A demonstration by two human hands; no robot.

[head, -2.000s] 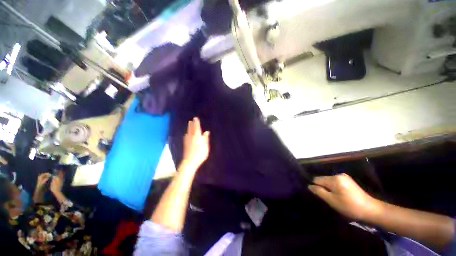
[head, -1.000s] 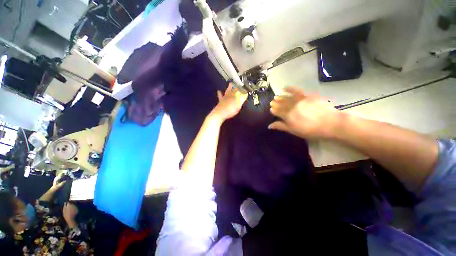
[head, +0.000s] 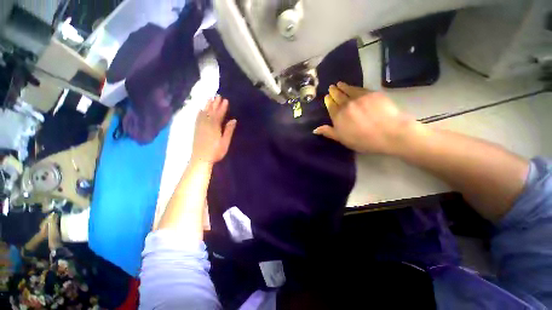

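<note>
The dark purple garment panel point(head: 284, 163) lies spread under the presser foot point(head: 296, 109) of the white sewing machine point(head: 357, 18), its near end hanging over the table edge. My left hand point(head: 213, 130) lies flat on the panel's left edge, fingers pointing away. My right hand point(head: 363, 118) rests on the panel just right of the presser foot, fingers bent a little, thumb toward the foot. Neither hand is seen gripping cloth. A white paper label point(head: 238, 224) lies on the cloth, and a second white label point(head: 272, 273) is lower down.
A black phone point(head: 410, 59) lies on the table point(head: 484, 130) under the machine arm. Crumpled purple cloth point(head: 151, 91) lies at the left. A bright blue cloth point(head: 127, 194) hangs over the left edge. Another person in a floral top point(head: 45, 281) is at lower left.
The panel now extends under the foot and out to its right. My left hand has moved from beside the foot to the panel's left edge. My right hand has come from the lower right to beside the foot.
</note>
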